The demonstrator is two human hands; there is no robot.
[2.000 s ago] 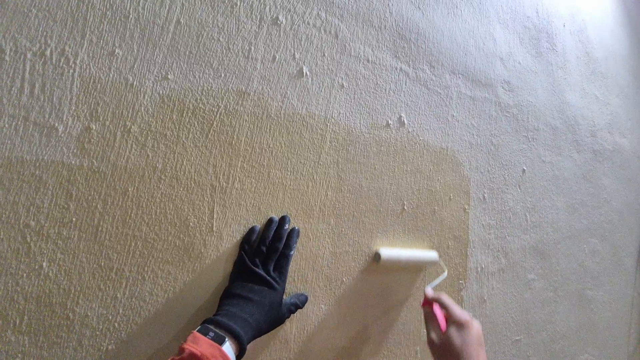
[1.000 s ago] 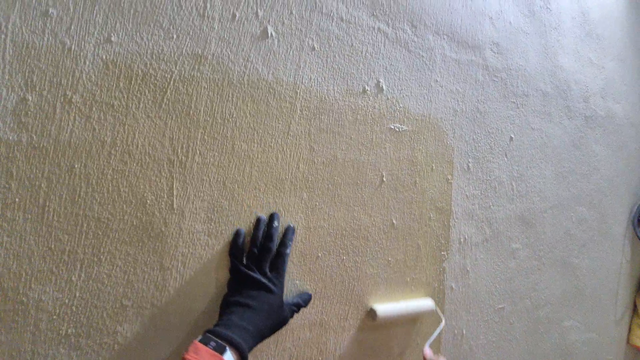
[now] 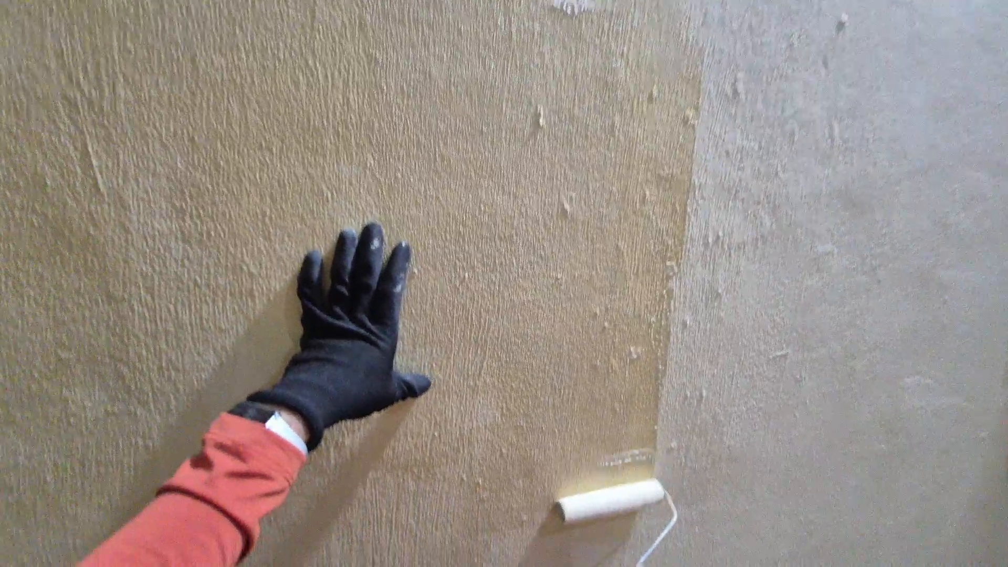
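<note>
My left hand (image 3: pixel 358 331), in a black glove below an orange-red sleeve, lies flat on a rough textured wall (image 3: pixel 472 236) with its fingers and thumb spread. It holds nothing. To its lower right, a small white paint roller (image 3: pixel 611 501) touches the wall near the edge of a darker, yellowish-brown area. The thin wire frame of the roller runs down out of the picture. Its handle and my right hand are below the bottom edge and cannot be seen.
Right of the darker area, the wall surface (image 3: pixel 835 276) is paler and grey. Small raised lumps stand out on both areas. A white mark (image 3: pixel 575 6) shows at the top edge.
The roller has moved down the wall, and my right hand, seen earlier on its pink handle, has left the picture. My left hand stays spread on the wall. The view has shifted.
</note>
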